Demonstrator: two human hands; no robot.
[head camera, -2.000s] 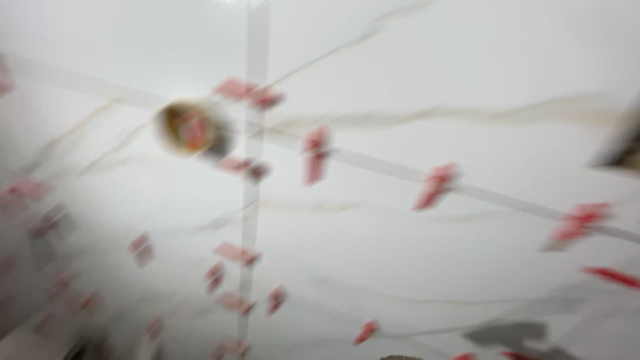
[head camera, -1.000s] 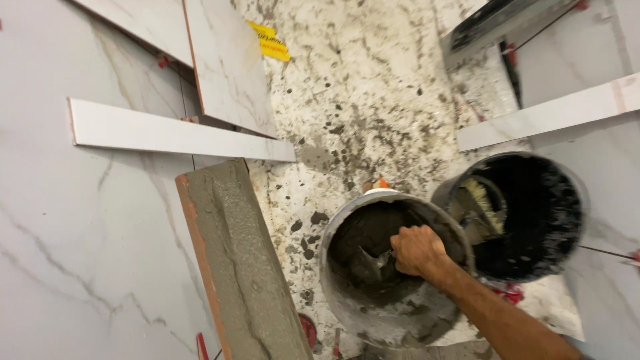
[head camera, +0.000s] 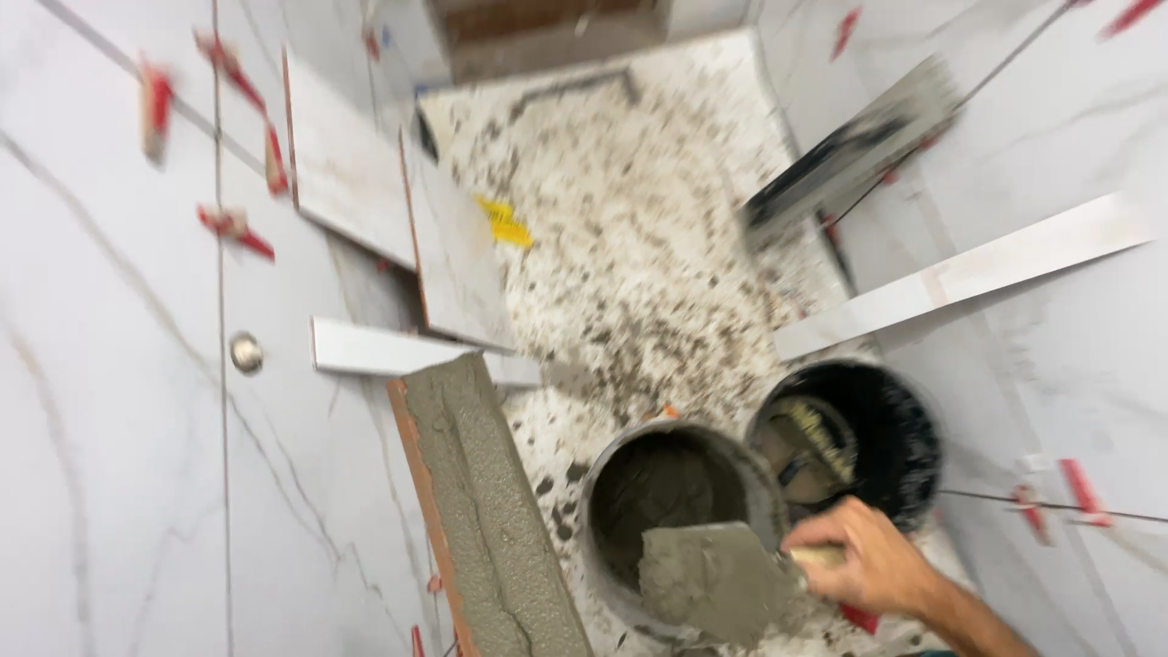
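My right hand (head camera: 862, 557) is closed around the handle of a trowel (head camera: 716, 579), its blade coated with grey mortar. The blade lies over the near rim of a bucket (head camera: 598, 566) that has mortar inside. Beside that bucket, to the right, stands a black bucket (head camera: 912, 456) with a brush (head camera: 817, 438) and murky liquid in it. To the left, a tile strip (head camera: 493, 511) with a reddish edge bears a thick layer of mortar. My left hand is not in view.
Cut tiles (head camera: 456, 246) lean at the left wall, by a white strip (head camera: 392, 349). A notched trowel (head camera: 849, 151) and another white strip (head camera: 967, 278) are at the right. Red levelling wedges (head camera: 235, 230) stick out of the wall joints. The floor covering (head camera: 630, 182) is spattered.
My right hand was inside the mortar bucket; it has moved out to the right, and the mortar-laden trowel blade now shows at the rim. Two seconds ago the view showed only a wall with wedges.
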